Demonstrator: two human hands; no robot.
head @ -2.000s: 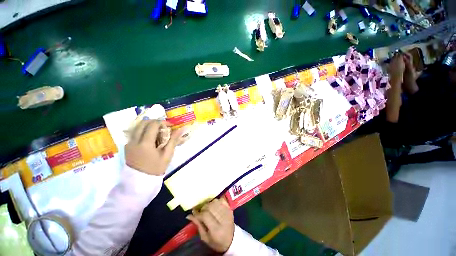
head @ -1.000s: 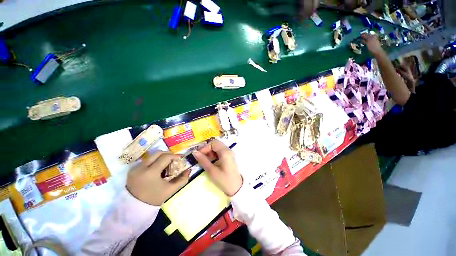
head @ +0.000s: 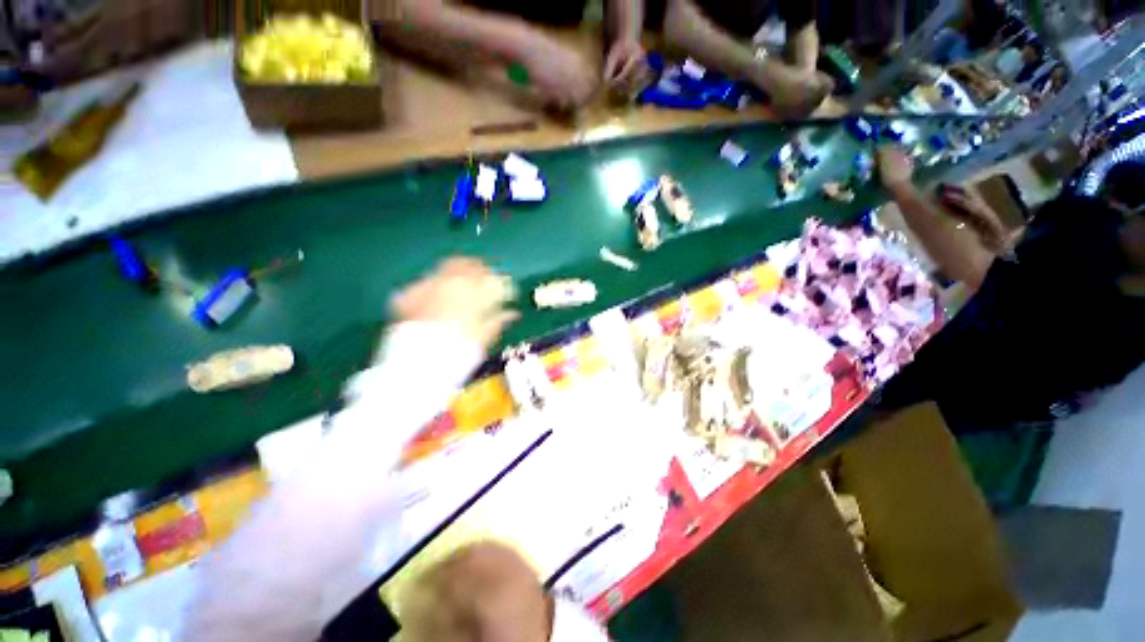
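My left hand (head: 458,301), blurred, reaches over the green belt, just left of a beige module (head: 565,294); its fingertips are indistinct and I cannot tell if it holds anything. My right hand (head: 490,594), also blurred and cut by the bottom edge, is over the yellow release sheet (head: 412,579); its fingers are unclear. Another beige module (head: 241,368) lies on the belt at left. A beige module pile (head: 703,389) lies on the ledge at right. An upright beige module (head: 525,379) stands at the ledge's belt side. Thin black strips (head: 483,487) lie on the white surface.
Blue battery cells (head: 226,299) lie on the belt (head: 364,232). Pink parts (head: 860,301) are heaped at right. A cardboard carton (head: 935,520) is below the ledge. A box of yellow pieces (head: 308,63) and other workers' arms (head: 935,226) are also visible.
My hands have separated: the left moved up over the belt, the right down onto the yellow sheet. The module they worked on is no longer visible. The view has tilted up.
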